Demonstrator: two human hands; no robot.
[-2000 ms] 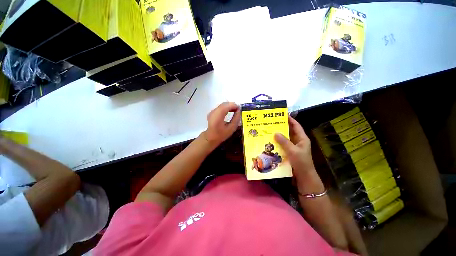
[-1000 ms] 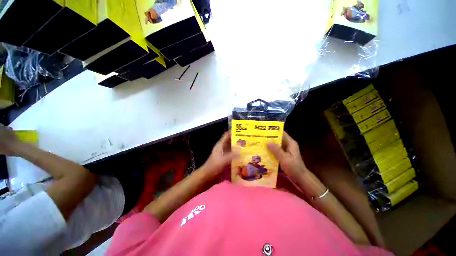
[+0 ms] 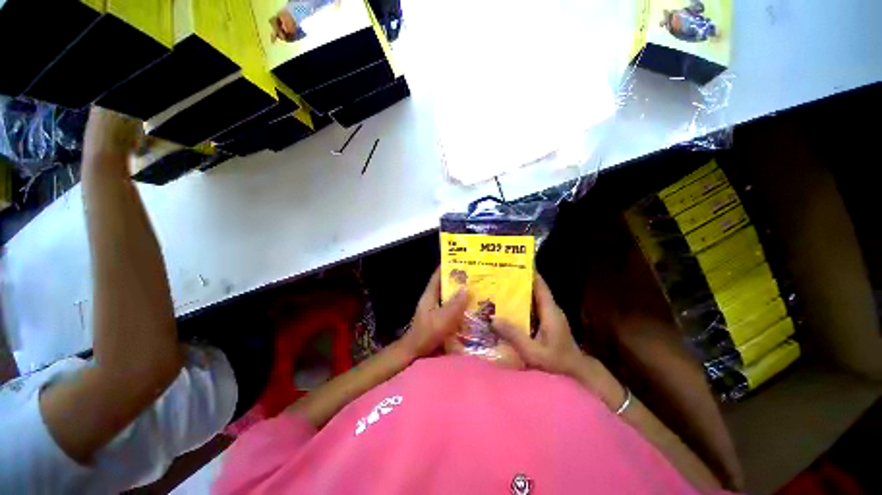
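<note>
A yellow-and-black retail box [image 3: 503, 253] marked "M22 PRO" is upright before my chest, hang tab at the top, with shiny clear film around it. My left hand [image 3: 435, 319] grips its lower left side, thumb on the front. My right hand [image 3: 549, 338] grips its lower right side, thumb on the front. A glared white stack of bags [image 3: 503, 145] lies on the bench just beyond the box. A bagged box [image 3: 682, 43] stands on the bench at the right, crinkled film at its base.
Stacked unbagged boxes [image 3: 208, 92] stand at back left. Another person's arm [image 3: 131, 251] reaches to them. Short black strips [image 3: 369, 156] lie on the bench [image 3: 290, 227]. A brown carton [image 3: 803, 425] with rows of yellow boxes [image 3: 725, 261] is below right. A red stool [image 3: 308, 353] shows underneath.
The held box was bare two seconds ago and now has clear film around it, lower and closer to my chest. The other person's arm has moved up to the box stack.
</note>
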